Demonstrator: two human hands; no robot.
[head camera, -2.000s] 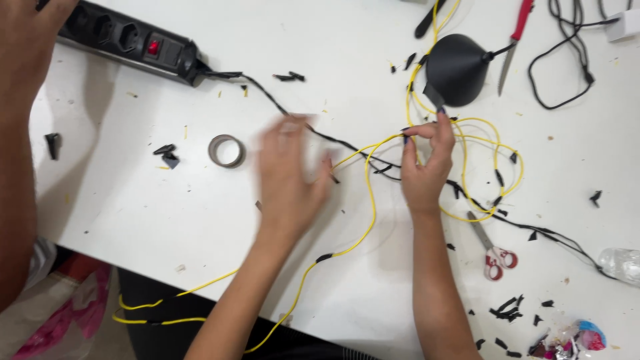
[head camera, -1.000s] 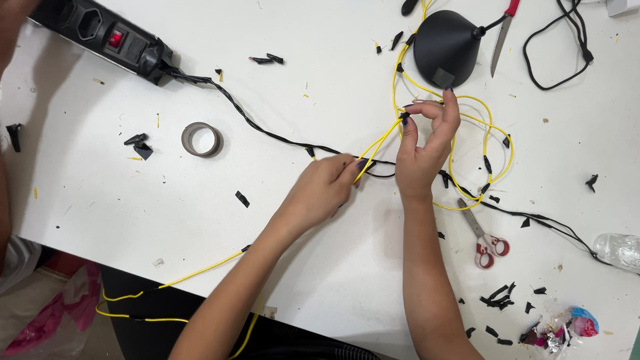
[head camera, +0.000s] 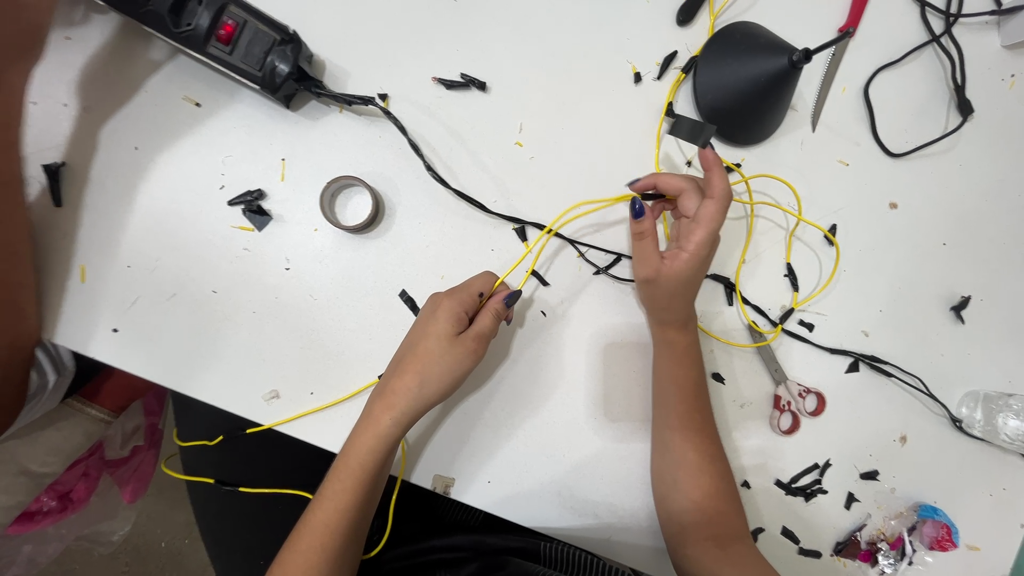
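My left hand (head camera: 456, 336) is closed around two yellow wires (head camera: 588, 206), which run side by side up to my right hand (head camera: 680, 232). Thumb and fingers of my right hand pinch the pair at a black-taped spot (head camera: 652, 197). A short piece of black tape (head camera: 691, 131) clings to a raised fingertip of that hand, close to a black cone-shaped object (head camera: 744, 84). Right of my hand the yellow wires lie in loops with more black-taped spots. Black twisted cable (head camera: 456, 190) passes under the yellow wires and behind my right hand.
A power strip (head camera: 232, 40) with a lit red switch lies upper left, near another person's arm (head camera: 16, 200). Around are a tape roll (head camera: 350, 204), scissors (head camera: 788, 392), a serrated knife (head camera: 830, 80), a clear plastic bottle (head camera: 992, 416), wrappers (head camera: 896, 540) and black tape scraps (head camera: 802, 484).
My left hand has closed on the yellow wires and moved down-left along them, away from my right hand. My right hand stays at the taped spot.
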